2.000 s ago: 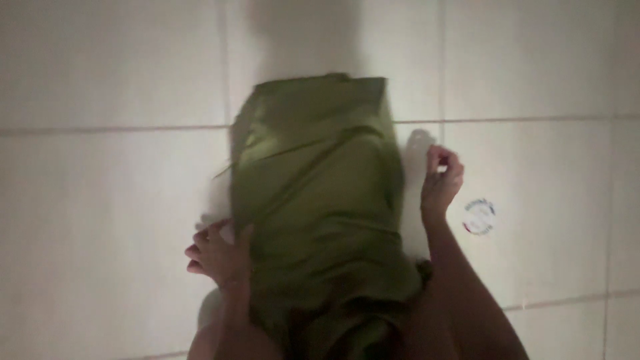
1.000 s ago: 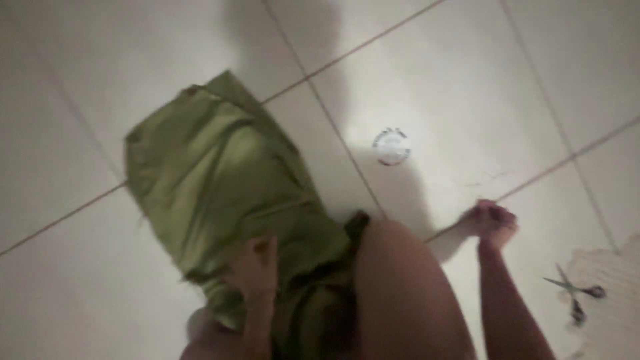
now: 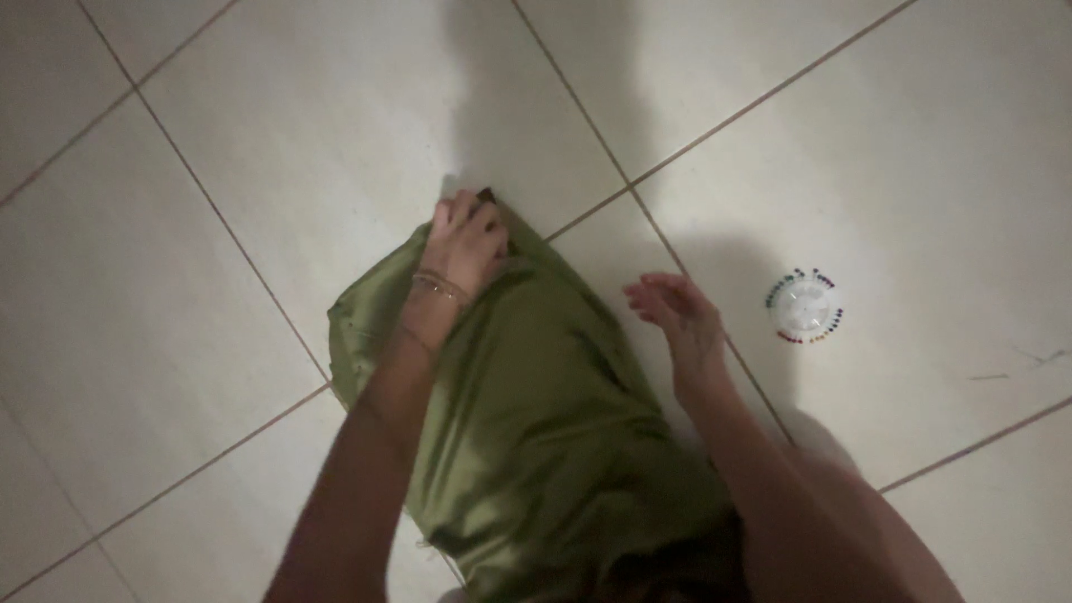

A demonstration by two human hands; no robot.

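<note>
Green satiny fabric (image 3: 544,394) lies creased on the tiled floor and runs down to the bottom edge between my arms. My left hand (image 3: 469,234) rests on its far end with bent fingers; whether the fingers pinch the cloth is unclear. A small dark corner shows just beyond those fingertips. To the right of the fabric, my right hand (image 3: 677,311) is held with fingers apart and slightly curled, nothing seen in it. Further right lies a round wheel of straight pins (image 3: 804,308) with coloured heads around its rim.
Pale floor tiles (image 3: 251,151) with dark joints surround the fabric. Thin thread scraps (image 3: 988,377) lie at the far right. My bare leg (image 3: 879,519) is at the lower right, and shadows fall across the floor.
My left hand has moved up the fabric to its far end. My right hand has come back beside the fabric. The view has shifted, and the scissors seen earlier are out of it.
</note>
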